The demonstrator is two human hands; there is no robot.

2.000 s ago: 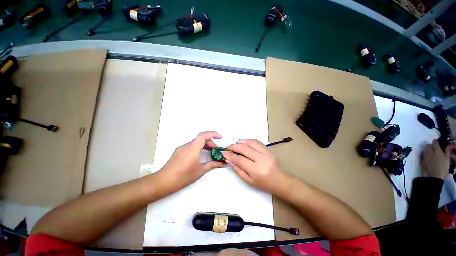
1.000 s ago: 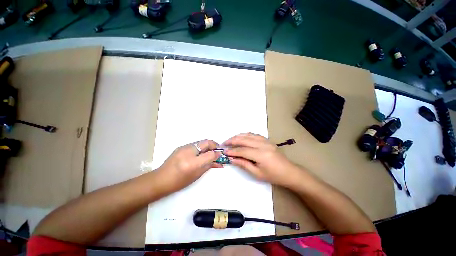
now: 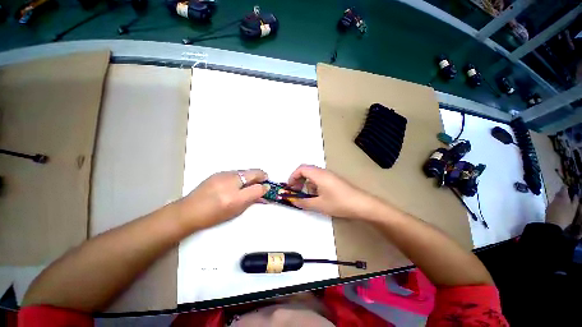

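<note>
My left hand (image 3: 233, 193) and my right hand (image 3: 327, 193) meet over the white work sheet (image 3: 252, 121). Between them they hold an open black housing (image 3: 292, 195) with a green circuit board (image 3: 272, 191) at its left end and an orange patch near my right fingers. My left fingers grip the board end; my right thumb and fingers grip the other end. The fingers hide part of the unit, and its cable cannot be made out. A closed black unit (image 3: 254, 262) with a tan band lies near the bench edge, its cable pointing right.
Stacked covers (image 3: 383, 135) lie on the right cardboard sheet (image 3: 415, 204). A small unit cluster (image 3: 454, 167) lies further right. Another person's hand (image 3: 561, 207) is at the far right. Banded units lie on the green conveyor belt (image 3: 300, 38). A cable plug (image 3: 39, 158) lies on the left cardboard.
The view has shifted, so the bench things sit further left. My hands have moved a little apart, showing more of the board and an orange patch. The neighbour's hand is back in view.
</note>
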